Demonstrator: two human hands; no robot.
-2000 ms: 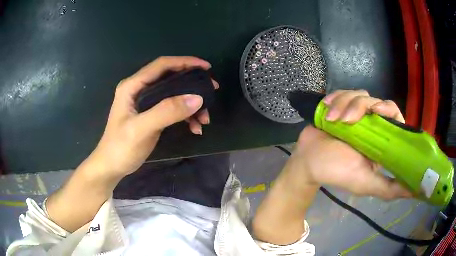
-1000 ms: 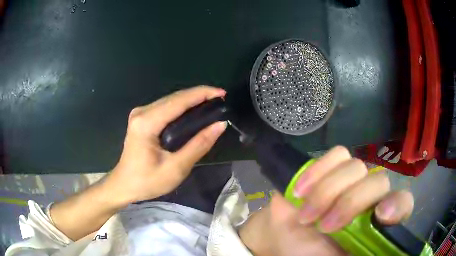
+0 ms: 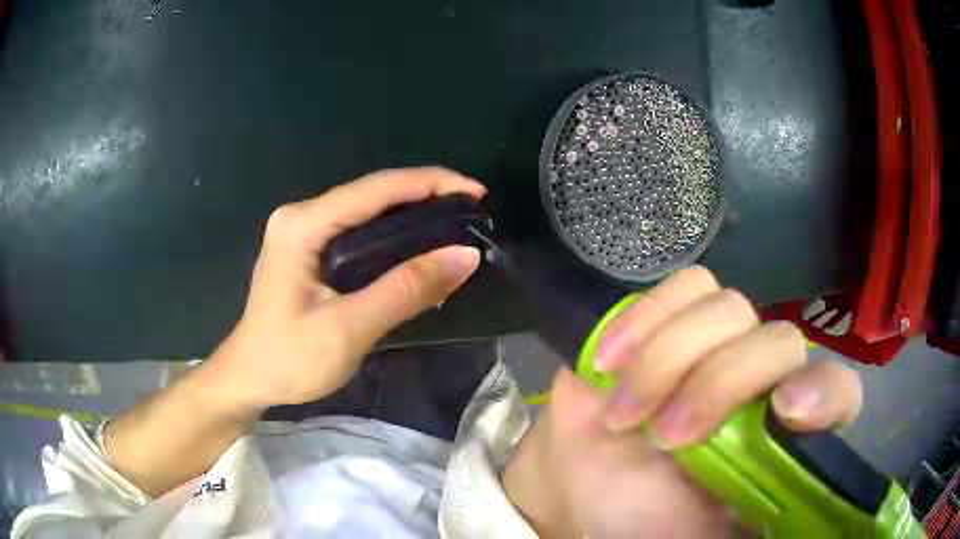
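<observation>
A black plastic housing (image 3: 395,240) is held between the thumb and fingers of my left hand (image 3: 316,290), above the front part of the dark green bench. My right hand (image 3: 684,400) is wrapped around a lime-green electric screwdriver (image 3: 753,474) with a black nose. Its thin silver bit points up and left, and the tip meets the right end of the housing. Whether a screw sits at the tip cannot be told. A round grey dish (image 3: 632,174) dotted with holes and silver screws lies on the bench, right of the housing.
The dark green bench (image 3: 263,84) spans the view, its front edge near my forearms. Red tray edges (image 3: 895,179) stand at the right. Below the bench edge is grey floor with yellow lines. A small dark object shows at the top edge, right of centre.
Two seconds ago the screwdriver nose was over the dish. It has moved left and its bit has come to the housing. Since one second ago the housing has shifted slightly and the bit remains at its end.
</observation>
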